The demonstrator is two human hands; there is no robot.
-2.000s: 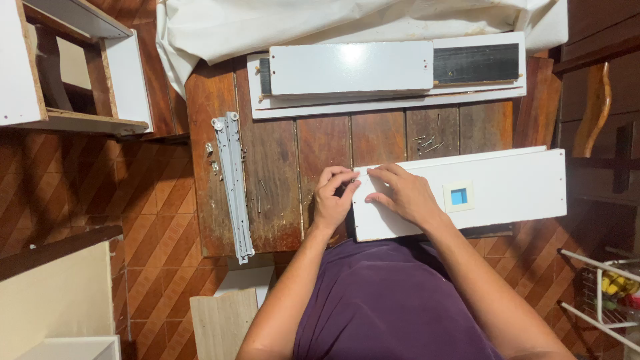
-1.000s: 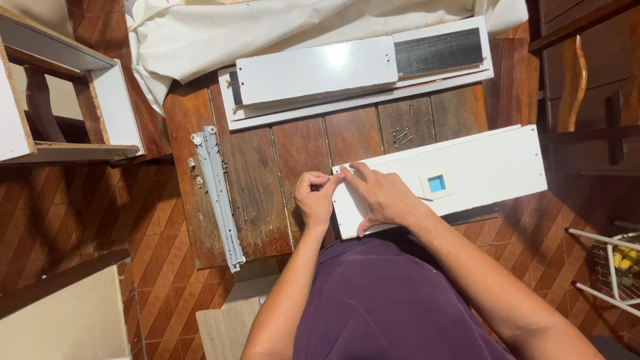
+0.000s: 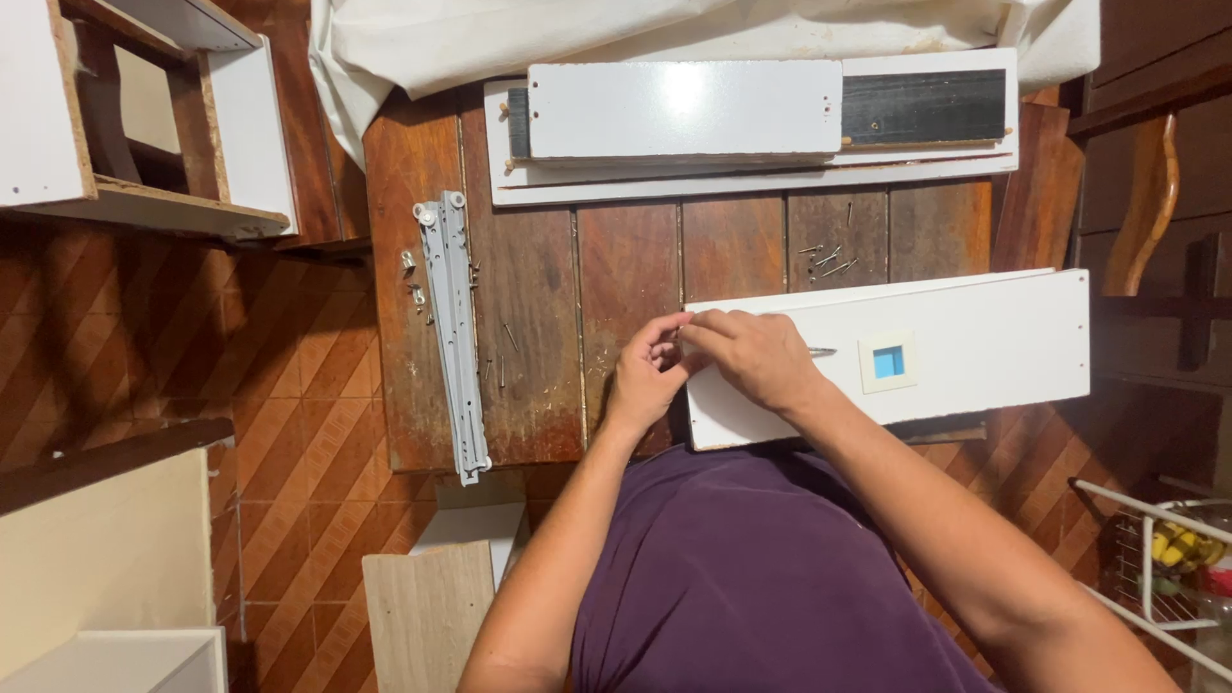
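A white drawer-front panel with a square recessed pull, blue inside, lies on the wooden table, over another white board. At its upper left corner, my left hand has its fingers bent close to those of my right hand. Whatever lies between the fingertips is too small or hidden to make out. My right hand rests over the panel's left end. A thin metal item shows just right of my right hand. Loose screws lie behind the panel.
Grey metal drawer slides lie along the table's left side, with small fittings beside them. White and black boards are stacked at the back, before a white cloth. A cabinet frame stands at the left, a wire rack at the right.
Both hands stay at the panel's upper left corner. The right hand's fingers, spread over the panel's end a second ago, are now more bunched at the corner.
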